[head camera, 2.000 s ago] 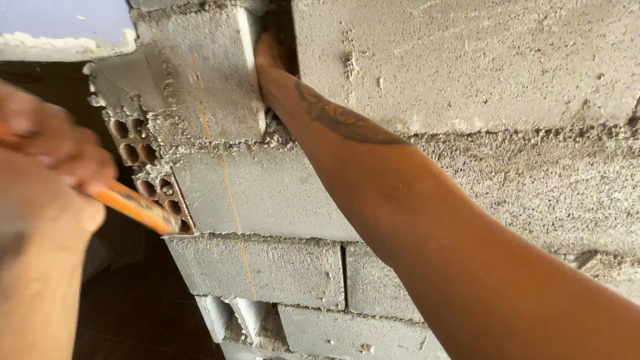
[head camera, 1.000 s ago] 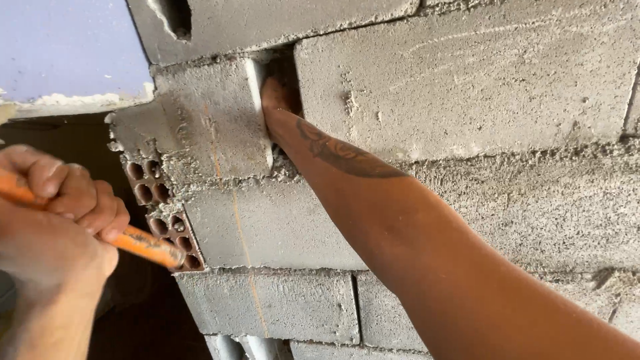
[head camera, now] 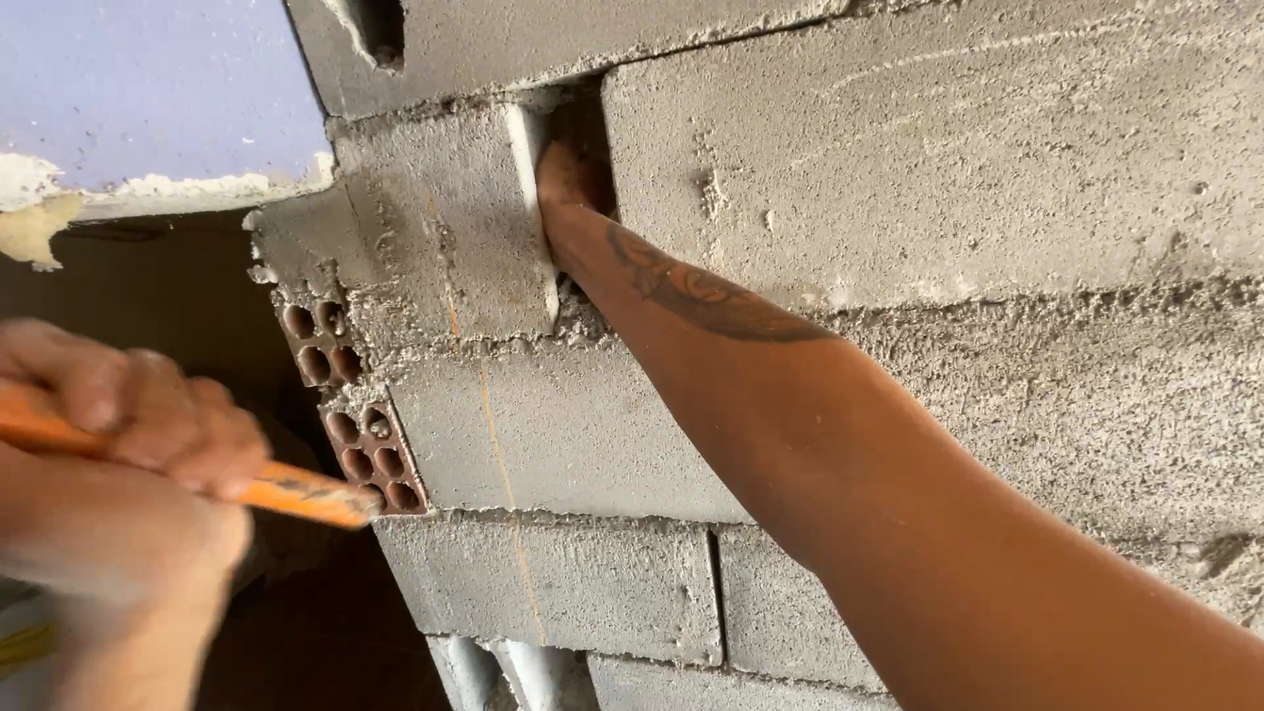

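Note:
My left hand is closed around an orange tool handle at the left; the view does not settle which tool it is. The handle's worn end points right, in front of the red hollow clay bricks at the wall's edge. My right hand reaches into a dark gap between two concrete blocks, its fingers hidden inside. The wrist lies against the pale broken edge of the left block. My tattooed forearm crosses the large right block and the blocks below.
A lilac panel with a ragged plaster edge fills the upper left. Below it is a dark opening. Broken block cavities show at the top and bottom of the wall. A thin orange line runs down the blocks.
My left hand and the orange handle shift position beside the wall's edge. My right hand stays in the gap. The view has moved somewhat.

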